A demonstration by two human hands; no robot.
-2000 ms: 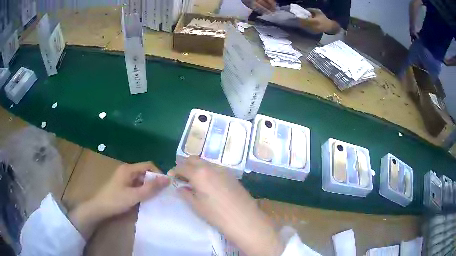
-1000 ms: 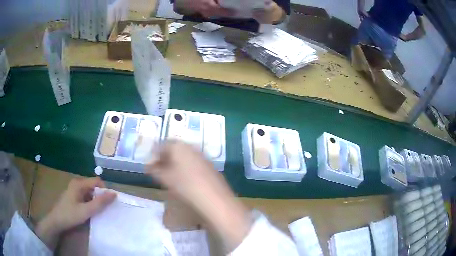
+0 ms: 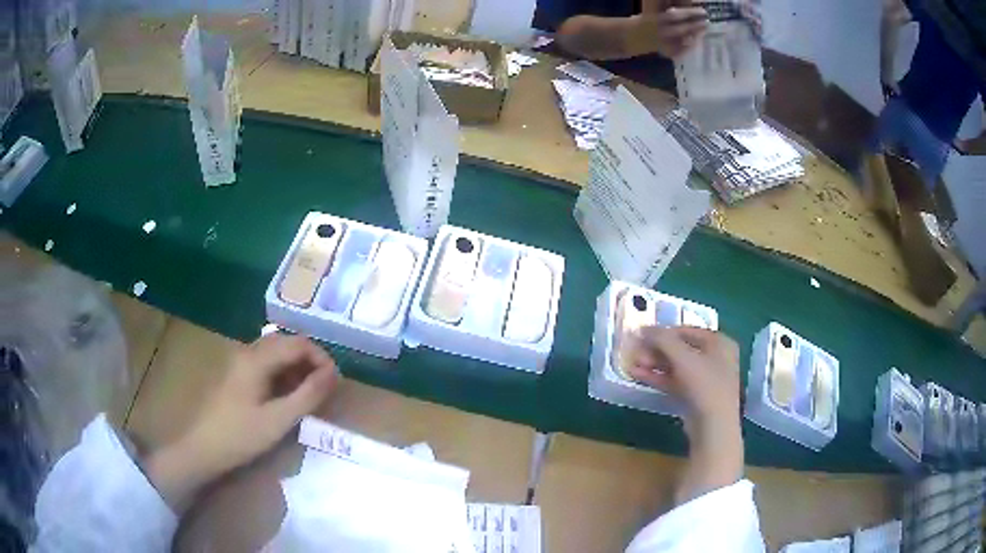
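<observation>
My left hand (image 3: pixel 243 405) is over the near bench with fingers loosely curled; nothing shows in it. A white label sheet (image 3: pixel 373 497) lies on the bench just right of it, one edge folded. My right hand (image 3: pixel 697 373) reaches over a white tray (image 3: pixel 636 400) on the belt, fingertips at the beige device (image 3: pixel 627 313) and partly hiding it; whether they hold a small sticker cannot be told. Two filled trays, one on the left (image 3: pixel 335 324) and one beside it (image 3: pixel 481 340), stand nearly touching, each with a beige device and pale items.
More filled trays stand right along the green belt (image 3: pixel 519 194), including one (image 3: pixel 793 416). White printed sleeves stand behind the trays (image 3: pixel 638 205). An open carton (image 3: pixel 470 103) and paper stacks are on the far bench, where a person's hands hold white pieces. A clear bag is far left.
My right hand has moved right to another tray. My left hand has come off the label sheet, which now lies on the bench. A printed sleeve now stands behind the third tray.
</observation>
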